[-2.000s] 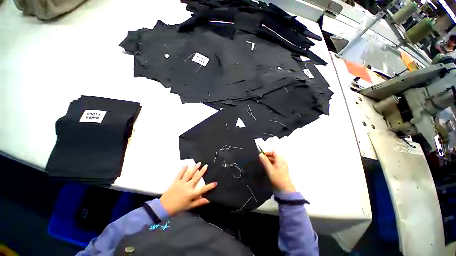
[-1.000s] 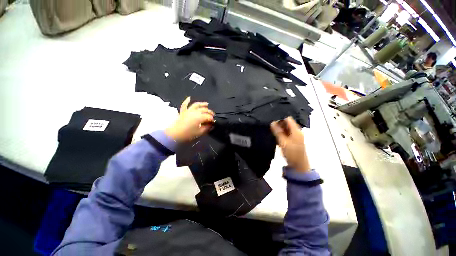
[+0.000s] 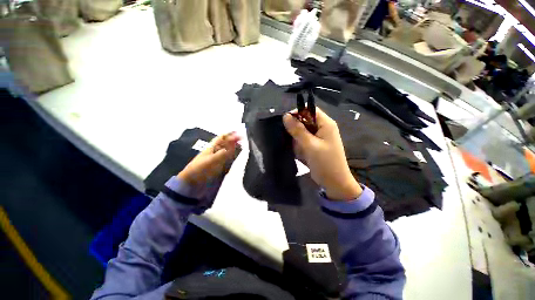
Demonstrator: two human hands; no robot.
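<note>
My right hand (image 3: 321, 153) is raised over the pile with dark thread snips (image 3: 306, 111) in it, points up and apart. A black fabric panel (image 3: 273, 155) hangs beside its thumb, blurred; I cannot tell whether the thumb pinches it. More black panel with a white label (image 3: 318, 253) lies below, over the table's front edge. My left hand (image 3: 211, 161) is over the black stack (image 3: 176, 153) at the left, fingers close together, partly covering the stack and its label. Whether it grips fabric is unclear. The ragged black pile (image 3: 375, 137) lies behind my right hand.
Beige bags (image 3: 205, 23) stand at the far side of the white table (image 3: 123, 99), near a white plastic bag (image 3: 304, 35). Narrow black pieces (image 3: 375, 94) lie behind the pile. A blue crate (image 3: 120, 231) is below the left edge. Machine parts (image 3: 507, 196) are at right.
The view has swung left. My left hand has moved from the panels to the stack. My right hand has risen, and the snips now show clearly. The nearest panels have been lifted and shifted.
</note>
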